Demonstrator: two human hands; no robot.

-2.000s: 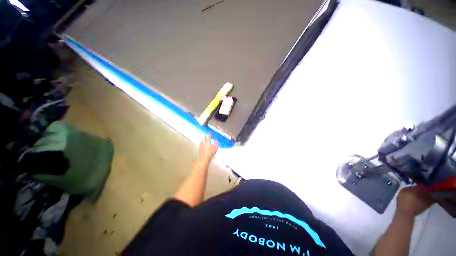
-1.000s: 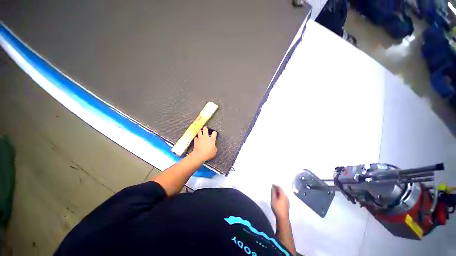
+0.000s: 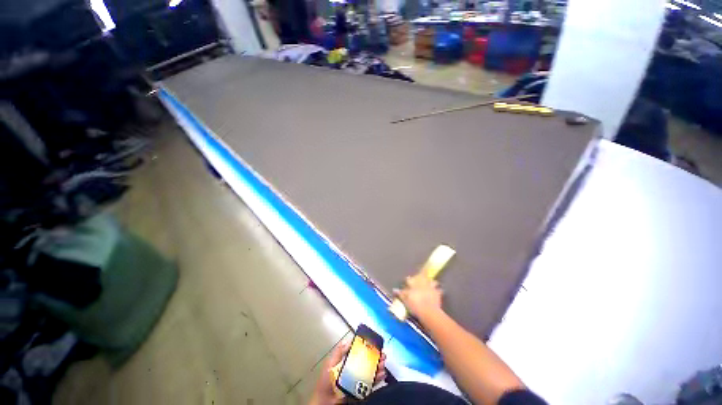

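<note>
My left hand [image 3: 336,373] is at the bottom centre, holding a smartphone [image 3: 362,360] with a lit, orange-yellow screen, beside the table edge. My right hand [image 3: 421,294] reaches onto the fabric lay [image 3: 348,166], closed over the middle of a yellow bar [image 3: 440,259]. Both ends of the bar show; the fingers hide its middle. The bar lies near the lay's front corner, close to the blue and white underlay sheet [image 3: 297,233].
Another yellow bar [image 3: 522,108], a small dark object [image 3: 576,120] and a long thin rod [image 3: 467,107] lie at the lay's far side. Part of the cutting machine [image 3: 702,391] shows bottom right. A green sack [image 3: 131,277] stands on the floor left.
My left hand has left the lay and now holds the phone. My right hand has moved from near the machine to the yellow bar. The view has tilted up; the black case beside the bar no longer shows.
</note>
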